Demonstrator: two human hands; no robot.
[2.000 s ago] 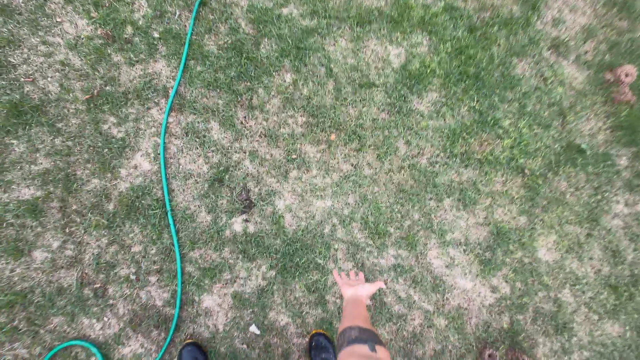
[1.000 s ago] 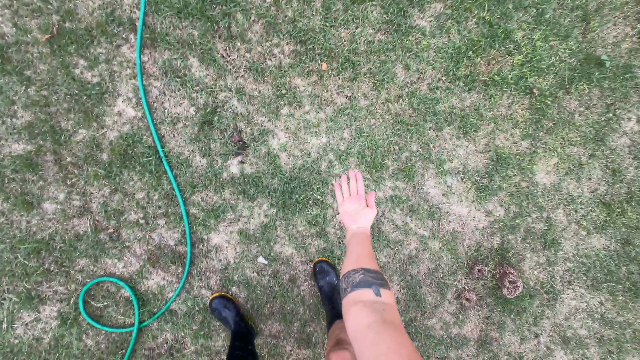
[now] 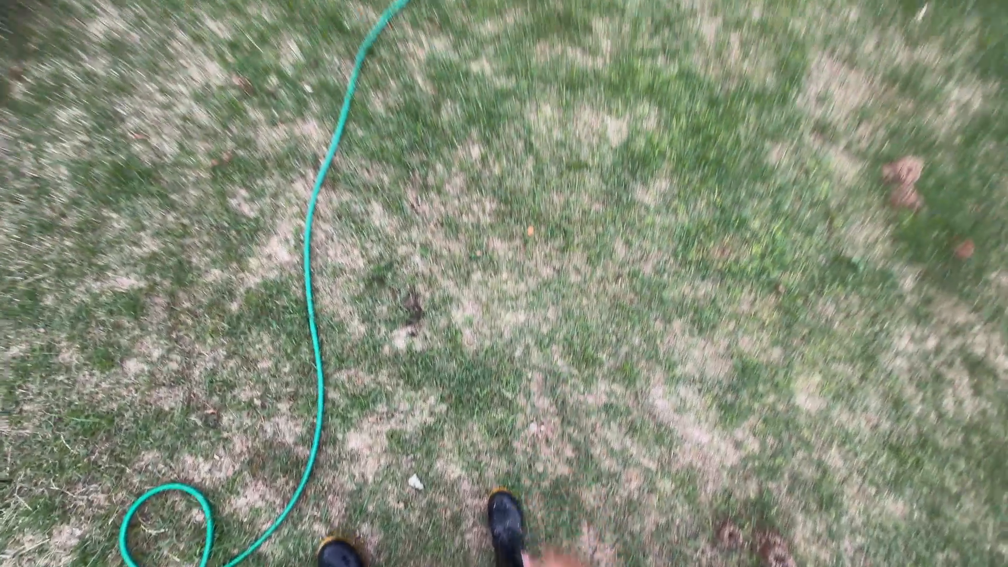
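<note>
Along the bottom edge, just right of a black boot with a yellow trim (image 3: 505, 524), a blurred bit of bare skin (image 3: 555, 558) shows. Whether it is part of my right hand cannot be told, nor whether anything is held. My left hand is out of the frame. A green garden hose (image 3: 316, 346) lies on the grass at the left, curving down from the top edge and forming a loop at the lower left. The other black boot (image 3: 340, 553) is partly cut off by the bottom edge, between the hose and the first boot.
Patchy green and dry grass (image 3: 551, 315) covers the ground. Brown clumps, perhaps pine cones (image 3: 904, 183), lie at the right, with more brown clumps (image 3: 772, 546) at the lower right. A small white scrap (image 3: 415, 481) lies between the boots, and a dark clump (image 3: 413, 305) is above it.
My open right hand and tattooed forearm, stretched over the grass in both earlier frames, have dropped down out of view, except perhaps the blurred skin at the bottom edge.
</note>
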